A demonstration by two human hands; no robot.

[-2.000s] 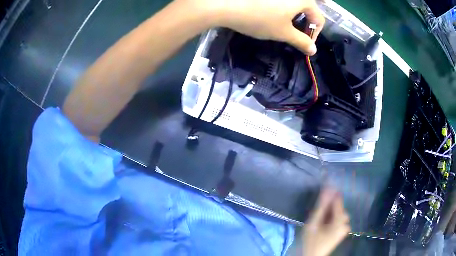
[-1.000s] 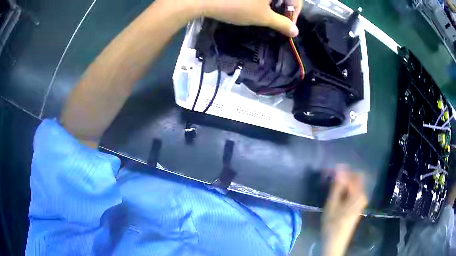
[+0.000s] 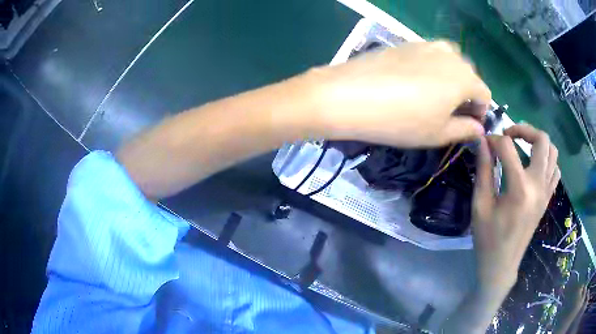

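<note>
A white housing [image 3: 340, 201] holds a black optical unit, with a round black lens [image 3: 439, 210] at its near right corner. My left hand [image 3: 418, 98] reaches over the housing from the left, its thumb and finger pinched at the right end. Thin red and yellow wires [image 3: 439, 171] run from the housing up to these fingertips, so my left hand holds them. My right hand [image 3: 513, 189] is at the housing's right side, its fingertips meeting my left fingertips; what they pinch is hidden. Two black cables [image 3: 314, 171] hang over the near wall, with a small connector [image 3: 282, 211] on the worktop.
Black strips [image 3: 317, 246] hang along the near worktop edge [image 3: 261, 262]. A black parts tray with yellow-topped boards [image 3: 566, 262] stands at the right. A white rail [image 3: 385, 21] runs behind the housing, beside the green conveyor [image 3: 451, 26]. A dark screen [image 3: 578, 49] shows top right.
My right hand has risen from the near worktop edge to the housing's right side and met my left hand. My left hand has moved right over the housing with the wires. The view has shifted.
</note>
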